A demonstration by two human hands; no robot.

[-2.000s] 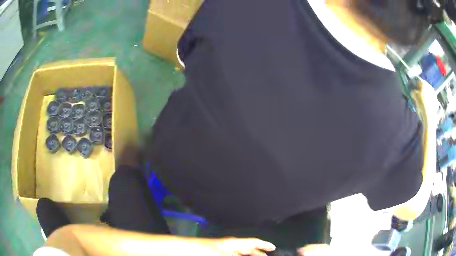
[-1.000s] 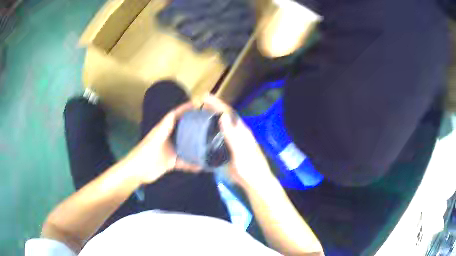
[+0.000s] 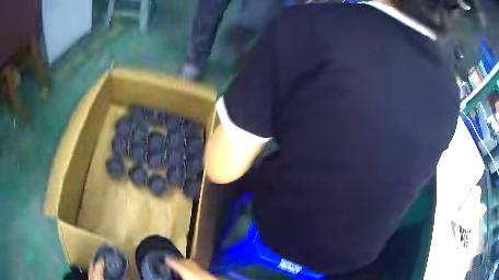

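Note:
My left hand (image 3: pixel 97 270) is at the bottom edge, mostly cut off, with fingers on a dark grey round housing (image 3: pixel 112 263). My right hand (image 3: pixel 186 269), also partly cut off, holds a second dark housing (image 3: pixel 156 266) in front of my dark knee (image 3: pixel 155 244). Both housings are just outside the near wall of the open cardboard carton (image 3: pixel 90 238). Inside the carton, several dark housings (image 3: pixel 156 143) stand in rows at the far and right side. The view is slightly blurred.
A person in a dark shirt (image 3: pixel 355 126) sits close on the right, an elbow beside the carton's right wall. A blue stool (image 3: pixel 262 254) is under them. A white bench top (image 3: pixel 457 180) is at far right. Another person's legs (image 3: pixel 207 33) are beyond the carton.
The two hands, together around a dark part a second ago, are now apart, each with a housing. The view has swung back to the carton. The neighbour's elbow is now beside the carton.

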